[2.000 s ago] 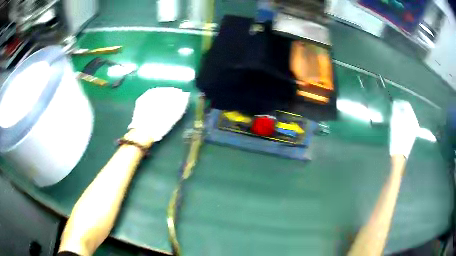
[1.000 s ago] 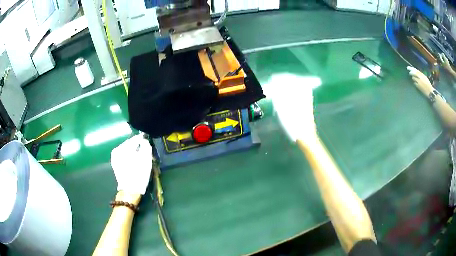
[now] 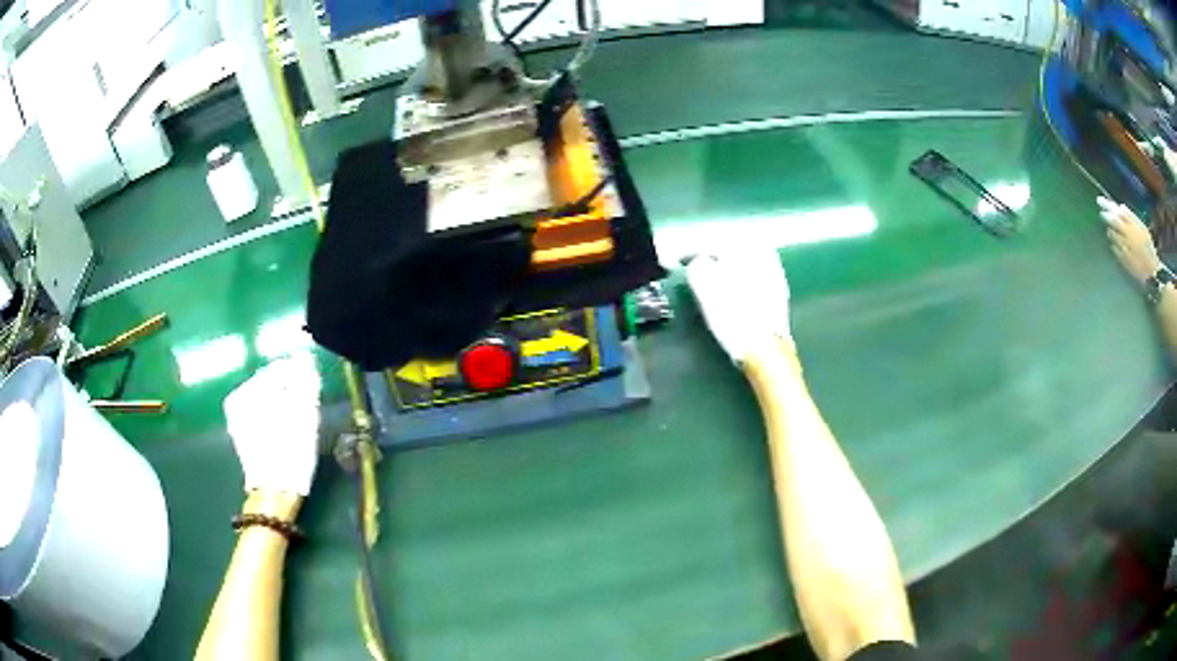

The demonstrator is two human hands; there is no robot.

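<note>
The bench press point(image 3: 516, 407) stands in the middle, with a red button point(image 3: 488, 367) between yellow arrows on its front. Its metal head point(image 3: 484, 174) is low over the orange fixture point(image 3: 577, 239). A black cloth point(image 3: 400, 258) covers the fixture's left and front. My gloved left hand point(image 3: 275, 420) is at the press's left side. My gloved right hand point(image 3: 746, 300) is beside its right side, by a metal fitting. Neither hand shows a held thing, and the fingers are too blurred to read. Whether a frame lies under the head is hidden.
A black frame point(image 3: 962, 191) lies on the green bench point(image 3: 723, 517) at the right. Another dark frame point(image 3: 119, 375) lies by orange-brown sticks point(image 3: 132, 336) at the left, behind a large white roll point(image 3: 97, 517). A hose runs down left of the press. Another person's hand point(image 3: 1129, 239) is far right.
The press head has come down over the fixture. My right hand has moved slightly left, closer to the press's side. My left hand has moved slightly away from the press. The view has shifted.
</note>
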